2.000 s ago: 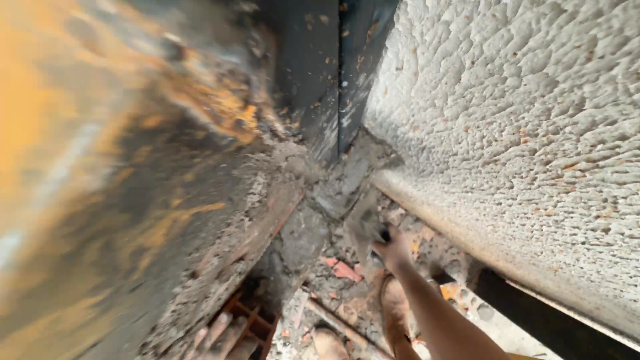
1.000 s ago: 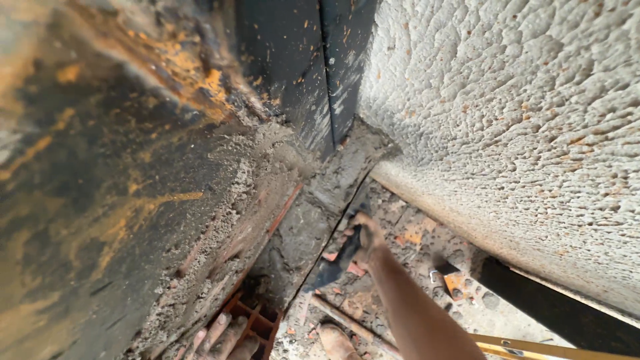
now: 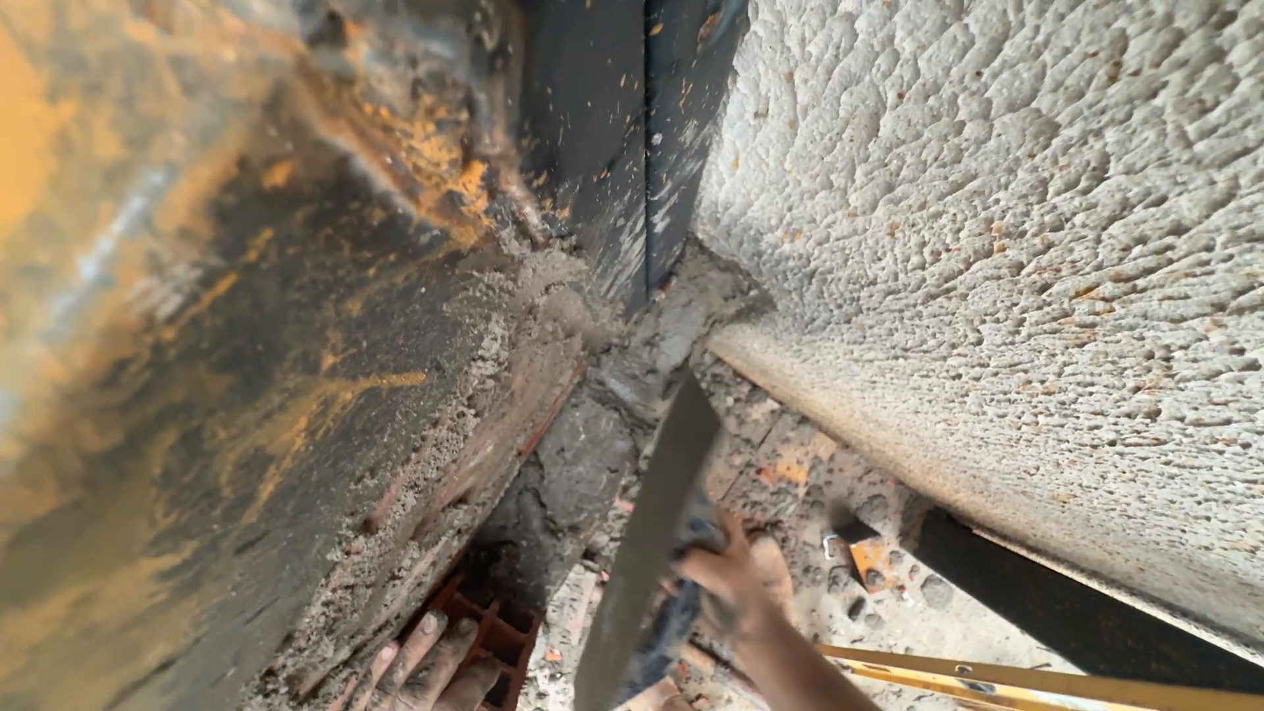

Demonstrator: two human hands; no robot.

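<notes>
My right hand (image 3: 726, 573) grips a plastering trowel (image 3: 652, 543), its long flat metal blade slanting up toward the wet mortar (image 3: 583, 454) in the corner. The handle is blurred and mostly covered by my fingers. At the lower left, my left hand (image 3: 425, 662) rests with its fingers against a hollow red clay brick (image 3: 504, 632); its palm is out of frame. Grey mortar runs from beside the brick up to the foot of a dark metal panel (image 3: 592, 128).
A rough textured white wall (image 3: 987, 197) rises at the right, a dark, orange-stained surface (image 3: 247, 395) at the left. On the rubble-strewn floor (image 3: 790, 464) lie a yellow level or bar (image 3: 948, 671) and a dark beam (image 3: 1066, 602).
My right hand has moved lower, and the trowel blade now shows broadside. My left hand stays by the hollow brick.
</notes>
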